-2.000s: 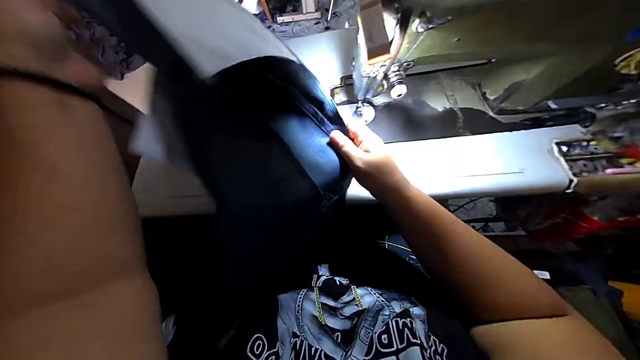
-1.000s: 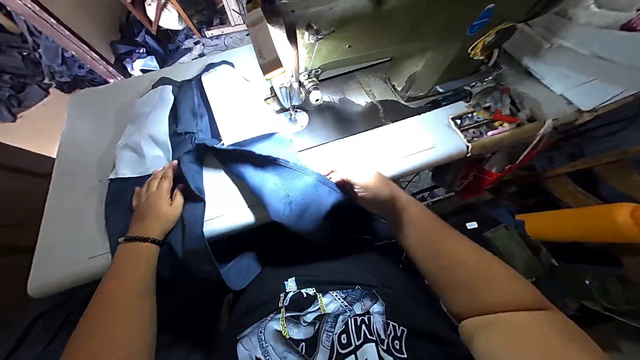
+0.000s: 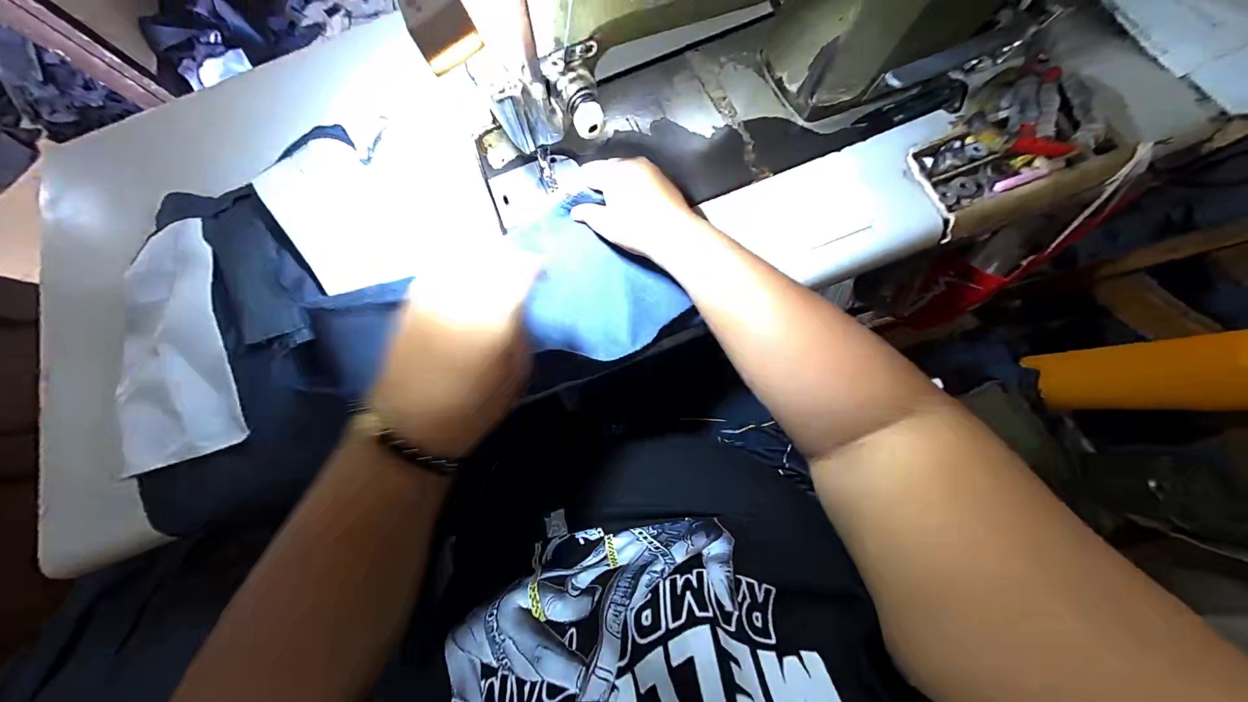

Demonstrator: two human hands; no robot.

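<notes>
A sewing machine (image 3: pixel 682 58) stands at the top, its needle and presser foot (image 3: pixel 546 166) brightly lit. Blue denim fabric (image 3: pixel 595 292) lies just in front of the foot. My right hand (image 3: pixel 639 205) pinches its upper edge beside the foot, thumb and fingers closed on it. My left hand (image 3: pixel 463 322), blurred and overexposed, is over the denim to the left of the foot; its fingers cannot be made out. Dark denim with white pocket cloth (image 3: pixel 180 351) spreads over the table to the left, and part of the garment hangs toward my lap.
The white sewing table (image 3: pixel 97 214) extends left and right of the machine. A tray of bobbins and small parts (image 3: pixel 1014 161) is set in at the right. An orange-yellow roll (image 3: pixel 1141 375) lies at the far right. Cloth scraps (image 3: pixel 224 39) are piled behind the table at the upper left.
My right hand has moved up to the presser foot with the denim's edge. My left hand has moved right, from the dark cloth on the left toward the foot.
</notes>
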